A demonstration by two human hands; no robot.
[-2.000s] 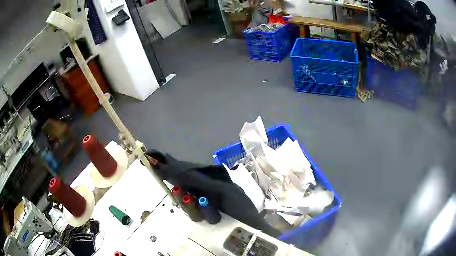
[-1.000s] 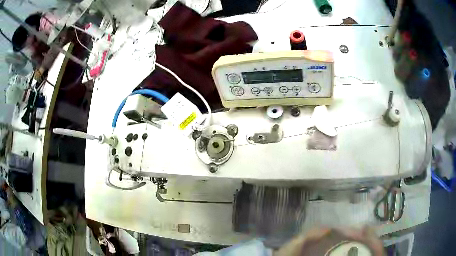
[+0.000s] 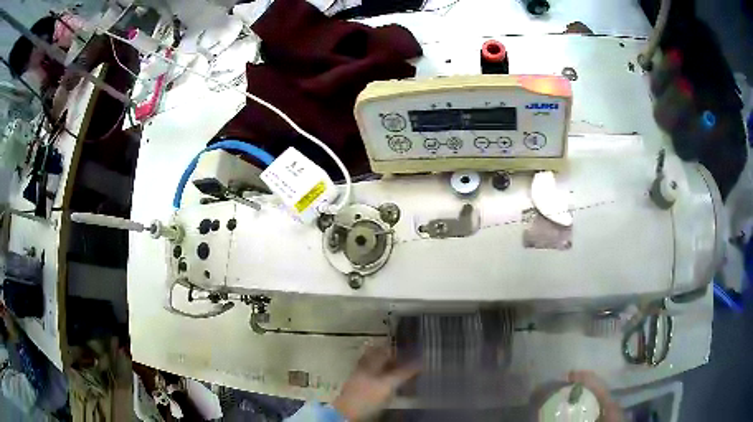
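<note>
My left hand (image 3: pixel 376 384) is blurred at the bottom centre, at the left edge of a dark, grey-striped piece (image 3: pixel 454 350) lying along the machine bed. Whether its fingers grip the piece cannot be told. My right hand (image 3: pixel 613 405), partly cut off by the bottom edge, is around a round cream-white object (image 3: pixel 570 404) with a small greenish middle, possibly a thread reel. The cream-white sewing machine (image 3: pixel 495 264) lies across the view, above both hands.
A JUKI control panel (image 3: pixel 462 124) stands behind the machine head. Maroon fabric (image 3: pixel 322 82) lies behind it. Metal snips (image 3: pixel 647 336) lie at the bed's right end. A white lamp paddle (image 3: pixel 107 221) sticks out left. A small red-topped spool (image 3: pixel 494 56) stands behind the panel.
The view has swung from the floor and blue crates down to the machine. My left hand has come in at the striped piece. The round object shows slightly lower and right than before.
</note>
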